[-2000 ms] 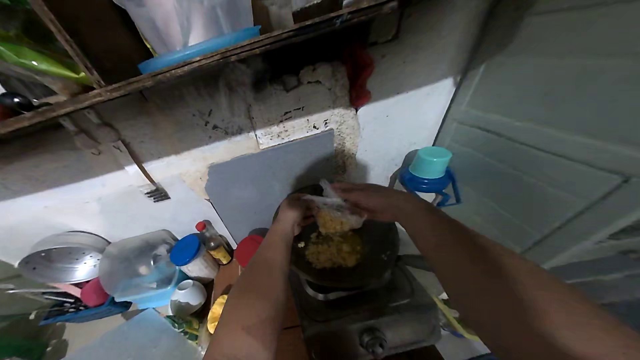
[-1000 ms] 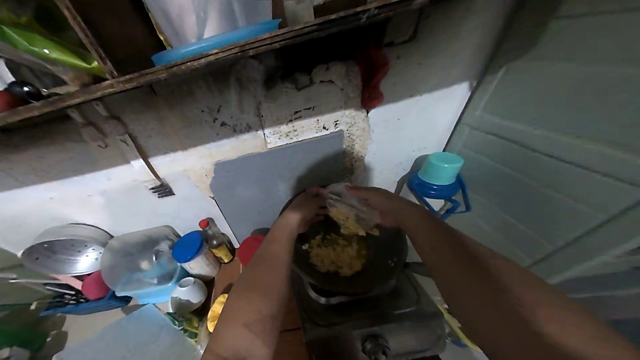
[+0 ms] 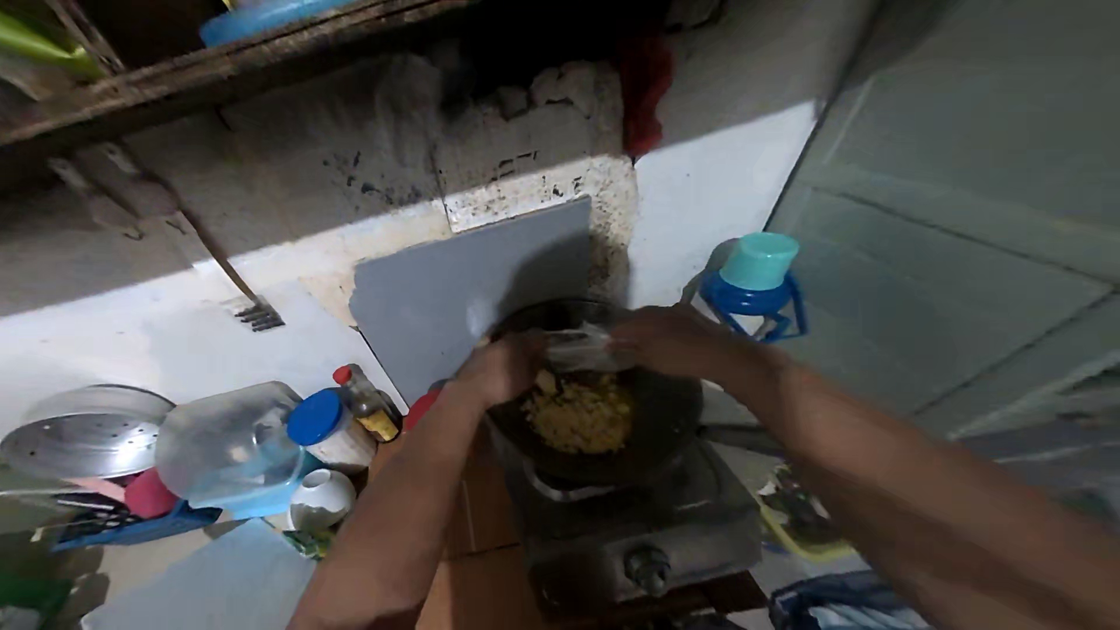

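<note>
A dark wok (image 3: 669, 429) sits on a single-burner gas stove (image 3: 647, 525), its handle pointing right. Chopped yellowish food (image 3: 582, 416) lies in a heap inside it. Over the wok's far side, my left hand (image 3: 512, 367) and my right hand (image 3: 661, 341) hold a clear plastic bag (image 3: 579, 348) between them, its lower part above the food. Blur and shadow hide the fingertips. How much is left in the bag cannot be told.
Left of the stove stand a sauce bottle (image 3: 369, 407), a blue-lidded jar (image 3: 328, 429), a white cup (image 3: 322, 499), a clear plastic container (image 3: 227, 446) and a metal colander (image 3: 87, 437). A grey board (image 3: 472, 289) leans behind; a wooden shelf (image 3: 219, 74) hangs above.
The bag held food a second or two ago and now looks flatter, mostly see-through. The heap in the wok looks larger. Both hands still hold the bag. The view has tilted down somewhat.
</note>
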